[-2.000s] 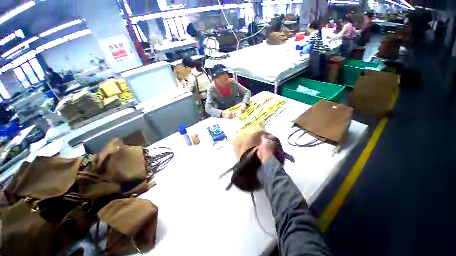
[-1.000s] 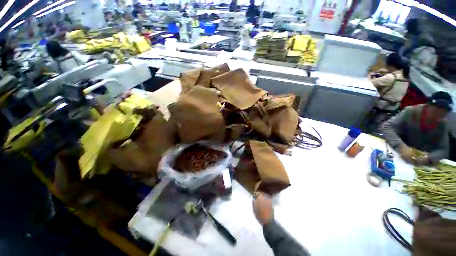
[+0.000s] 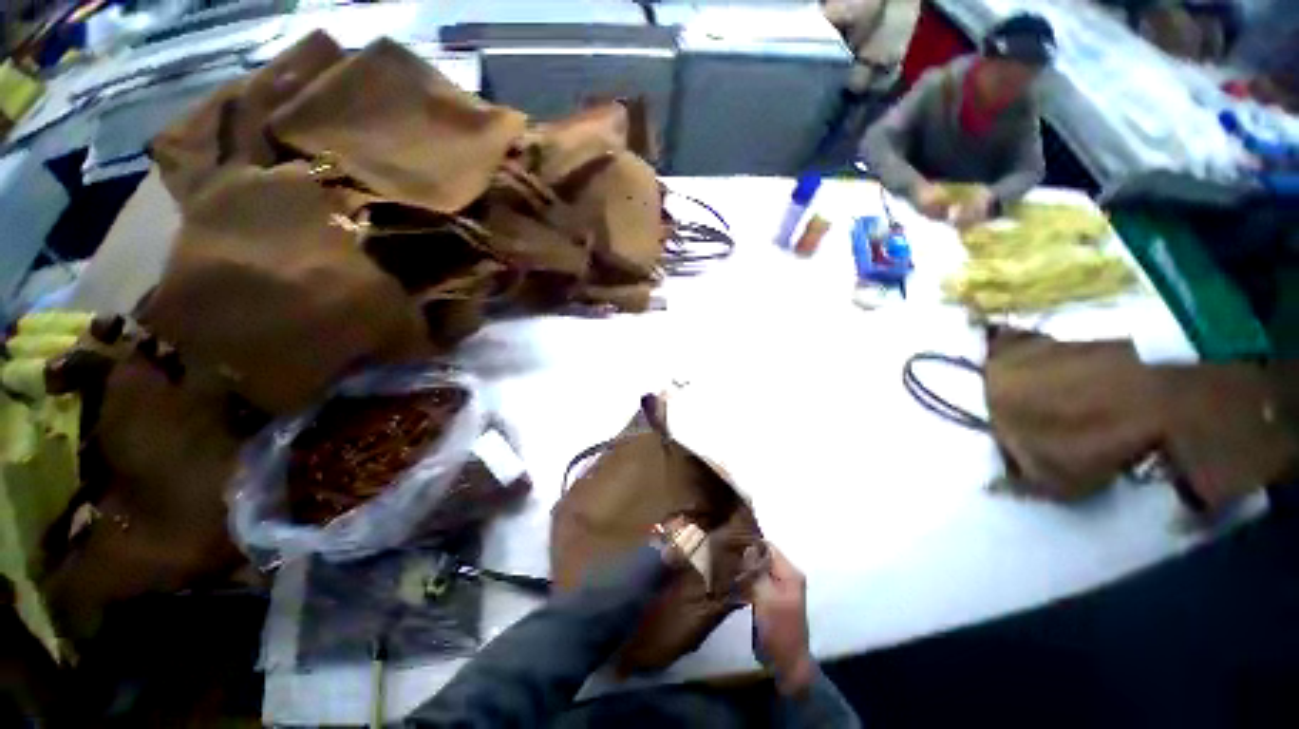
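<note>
A brown handbag (image 3: 613,499) stands open at the front edge of the white table (image 3: 841,470), tilted, with a thin dark handle at its left side. My left hand (image 3: 687,544) is at the bag's opening, partly hidden by the bag; its grip is unclear. My right hand (image 3: 781,610) pinches the right rim of the bag. A clear plastic bag (image 3: 257,491) holding red-brown strips (image 3: 371,449) sits to the left. A dark-handled tool (image 3: 499,577) lies on a grey flat plastic bag (image 3: 342,612) beside the handbag.
Brown bags (image 3: 342,271) are piled at the left. More brown bags (image 3: 1061,406) lie at the right. A blue tray (image 3: 880,254), a blue-capped bottle (image 3: 798,211) and yellow strips (image 3: 1040,259) are at the far side, where a person (image 3: 969,135) works.
The view has turned and dropped closer to the table's front edge. The handbag that my right hand touched is now nearer, upright and open, and my left hand has come into view at it.
</note>
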